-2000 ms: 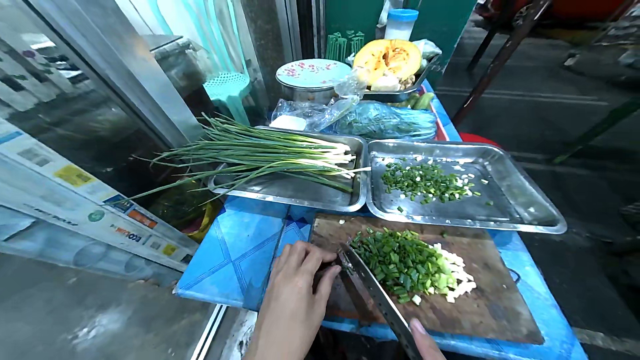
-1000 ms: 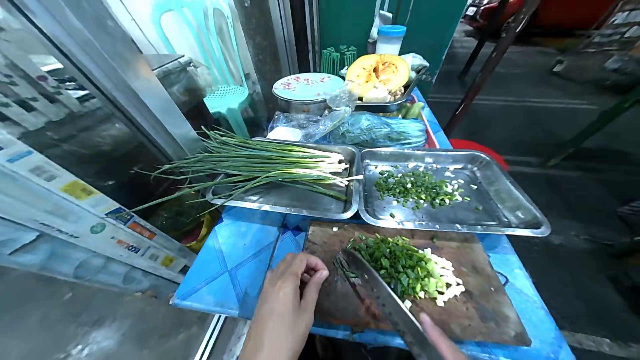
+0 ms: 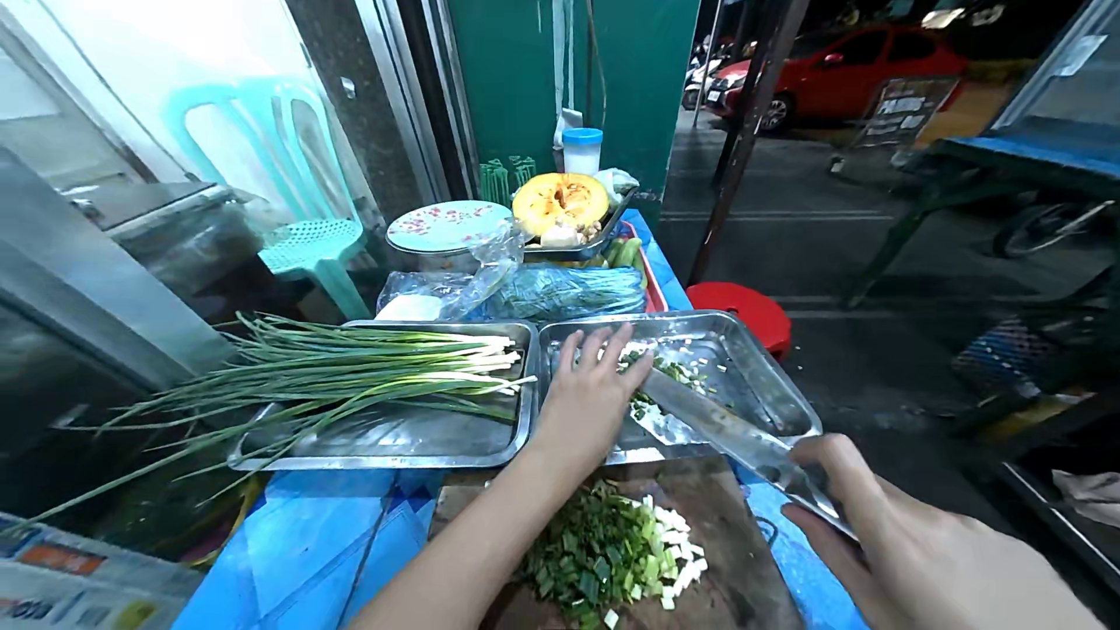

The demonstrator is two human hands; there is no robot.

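Note:
My right hand (image 3: 910, 534) grips a wide steel knife (image 3: 735, 433), its blade reaching over the right metal tray (image 3: 779, 385). My left hand (image 3: 595, 385) is over the same tray beside the blade's tip, fingers spread; whether it touches the chopped scallions (image 3: 678, 372) there is hidden. More chopped scallions, green and white (image 3: 604, 551), lie heaped on the wooden cutting board (image 3: 735, 560) below my left forearm. Whole scallions (image 3: 376, 363) lie across the left metal tray (image 3: 402, 442), their green ends hanging over its left side.
Behind the trays are bagged greens (image 3: 560, 293), a pot with a floral lid (image 3: 451, 226), a cut pumpkin (image 3: 560, 203) and a blue-lidded container (image 3: 582, 150). A red stool (image 3: 744, 313) stands right of the table, a turquoise chair (image 3: 315, 241) at the back left.
Both hands and the knife have moved from the cutting board to the right tray. My left hand, curled beside the board's heap before, now has its fingers spread. The view has tilted up.

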